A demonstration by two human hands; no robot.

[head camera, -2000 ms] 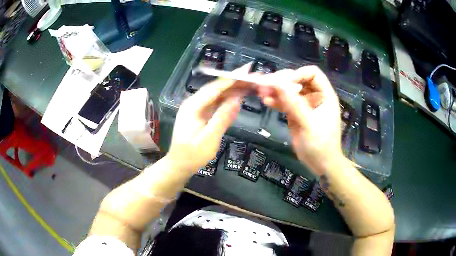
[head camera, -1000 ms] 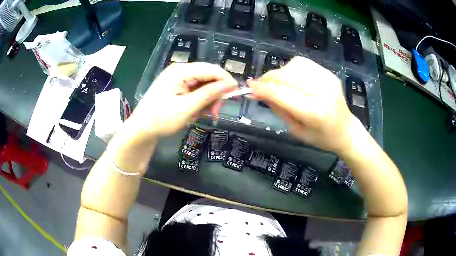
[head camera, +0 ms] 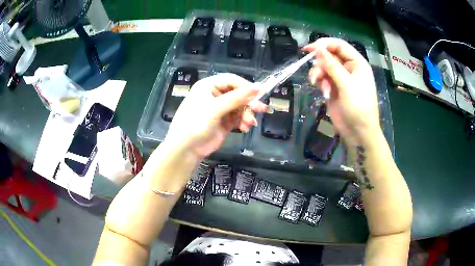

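Observation:
A thin white paper tissue [head camera: 285, 72] is stretched slantwise between my two hands above the tray. My left hand [head camera: 221, 111] pinches its lower end; my right hand [head camera: 341, 78] pinches its upper end. Below is the clear plastic blister tray [head camera: 148, 127] with two rows of black phones. Phones in the near row, such as this one [head camera: 278, 111], lie face down with pale labels in open battery bays. My hands hide parts of some phones. Several black phone batteries [head camera: 241, 186] lie along the near bench edge.
At left are a smartphone [head camera: 91, 136] on white paper [head camera: 46, 150], a red and white tissue packet [head camera: 119, 156], a clear plastic bag [head camera: 54, 91] and a desk fan [head camera: 94, 57]. At right, a blue mouse [head camera: 432, 74] lies on a pale box [head camera: 398, 65]. A red stool [head camera: 26, 189] stands lower left.
My right hand has moved up and away from my left, and the tissue is now drawn out long between them. The view has shifted, showing more of the desk fan.

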